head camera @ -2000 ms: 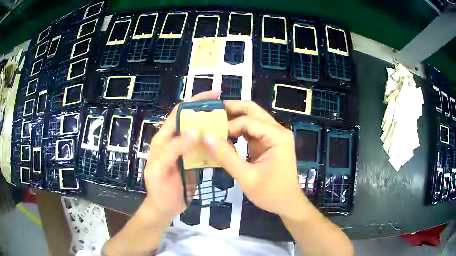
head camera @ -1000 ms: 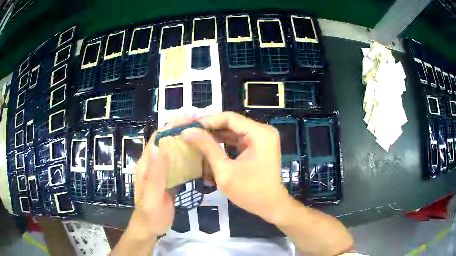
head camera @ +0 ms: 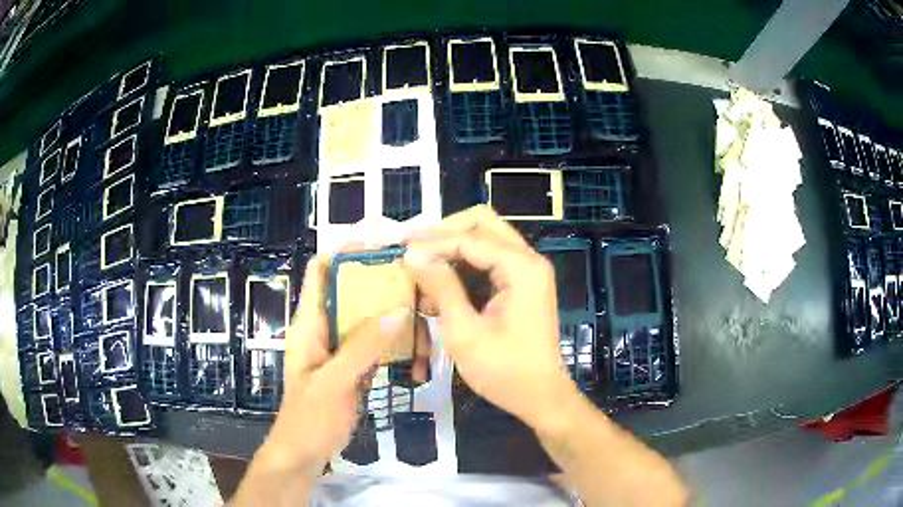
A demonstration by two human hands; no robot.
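A dark blue-teal phone front housing is held upright in my hands over the tray, with a cream-yellow adhesive piece over its window. My left hand grips the housing's left side, its thumb lying across the adhesive piece. My right hand is at the top right corner, thumb and index finger pinched there; what lies between the fingertips is too blurred to tell. Behind the hands a white gasket sheet lies over the black blister tray, yellowish at its upper left, with rectangular holes.
Housings with cream rings fill the tray; two at the right show plain blue rims. Neighbouring trays stand at left and far right. Release liners are piled right. White perforated sheets are below the bench's lower left edge.
The housing has turned from tilted to facing me more fully. My left thumb has moved onto the adhesive piece, and my right thumb has moved off it to the top right corner.
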